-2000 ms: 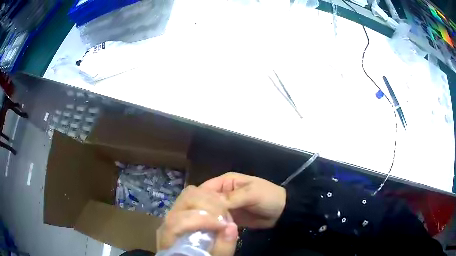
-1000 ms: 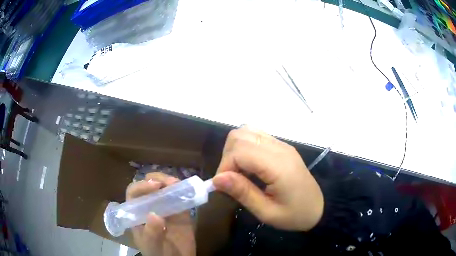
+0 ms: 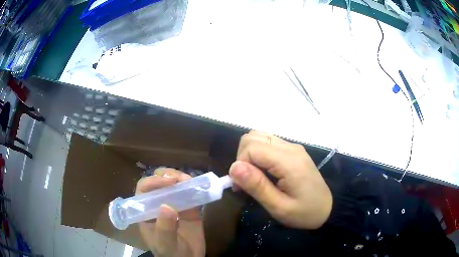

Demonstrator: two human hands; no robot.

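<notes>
A clear plastic syringe barrel [image 3: 168, 199] lies tilted across my left hand [image 3: 173, 221], its wide flanged end at the lower left and its nozzle at the upper right. My left hand holds the barrel between the thumb in front and the fingers behind. My right hand [image 3: 282, 180] pinches the nozzle end between thumb and index finger. Whatever is between those fingertips is mostly hidden. The barrel is above the open carton, in front of the bench edge.
The brown carton [image 3: 83, 185] holds small clear-white items. On the white bench sheet [image 3: 226, 60] lie tweezers [image 3: 303, 91], a dark pen-like tool [image 3: 411, 97] and a black cord with a blue bead [image 3: 396, 88]. A blue crate [image 3: 113, 12] stands at the rear left.
Two seconds ago the hands were close together, with the barrel end pointing down. Now the barrel is held sideways and my right hand is at its nozzle. Over the last second, hands and barrel shifted slightly right.
</notes>
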